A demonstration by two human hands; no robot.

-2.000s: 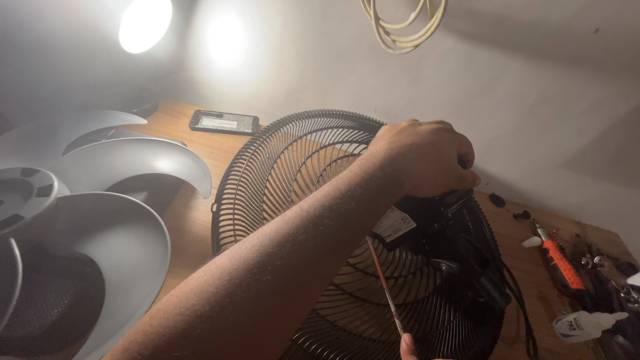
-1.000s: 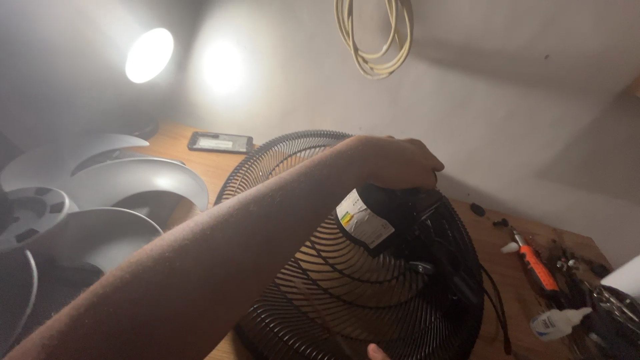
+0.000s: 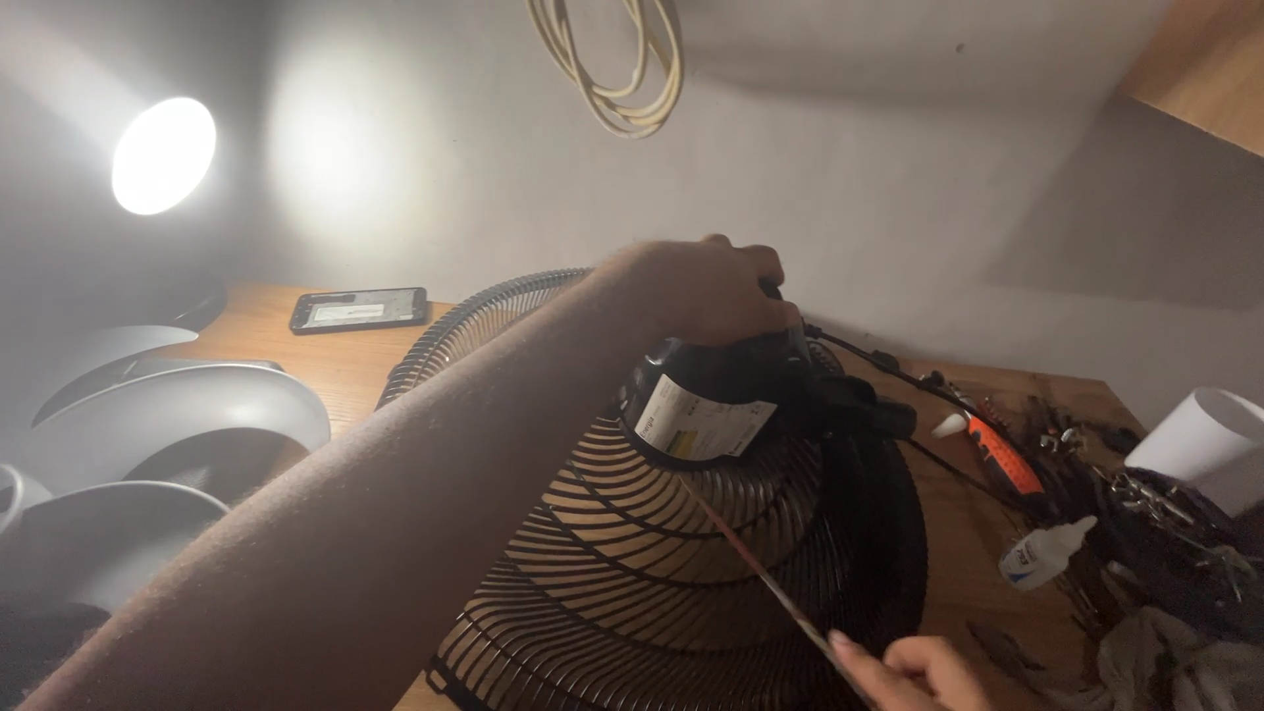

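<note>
A black fan motor housing (image 3: 711, 395) with a white label sits on a black wire fan grille (image 3: 632, 553). My left hand (image 3: 706, 286) grips the top of the housing, its forearm crossing over the grille from the lower left. At the bottom right, my right hand (image 3: 918, 671) holds a long thin rod-like tool (image 3: 770, 583), pointing up and left. The tool's tip lies at the grille just below the labelled housing; whether it touches anything is unclear. The tool's handle end is hidden by the hand and the frame edge.
Grey fan blades (image 3: 227, 395) lie at left under a lit lamp (image 3: 164, 156). A phone (image 3: 358, 310) rests behind. At right are an orange-handled tool (image 3: 1005, 454), a small white bottle (image 3: 1047, 553), a white cylinder (image 3: 1200, 444) and loose parts. A coiled cable (image 3: 632, 79) hangs above.
The motor housing and grille have turned or tilted, with my left hand still on the housing. My right hand with the thin tool shows more fully than one second ago.
</note>
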